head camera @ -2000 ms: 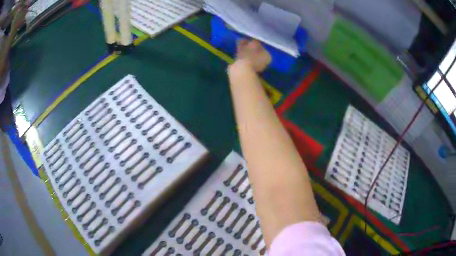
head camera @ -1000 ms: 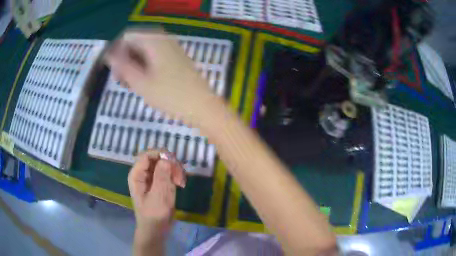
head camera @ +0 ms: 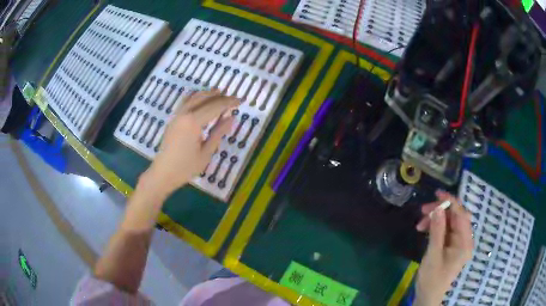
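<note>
My left hand (head camera: 194, 134) is palm down over the middle foam parts tray (head camera: 161, 61), its fingertips at the rows of dark dumbbell-like parts. A pale piece shows between its fingers; whether it grips a part is hidden. My right hand (head camera: 446, 239) is raised right of the round silver nest (head camera: 392, 182), thumb and fingers close together. A small white piece (head camera: 442, 207) shows at its fingertips; I cannot tell whether it is held or worn. The clear pressing plate (head camera: 432, 155) is above the nest, with the brass-coloured ring (head camera: 410, 173) beside it.
A stacked foam tray (head camera: 99, 60) is at the left, another (head camera: 359, 21) behind, and one (head camera: 497, 239) at the right. The black fixture (head camera: 479, 66) has red leads. A purple stick (head camera: 303, 145) lies left of it. A green label (head camera: 318, 285) is at the front edge.
The view has swung toward the fixture. My right hand has moved from over the middle tray to beside the nest. My left hand has moved from the tray's front edge onto its rows.
</note>
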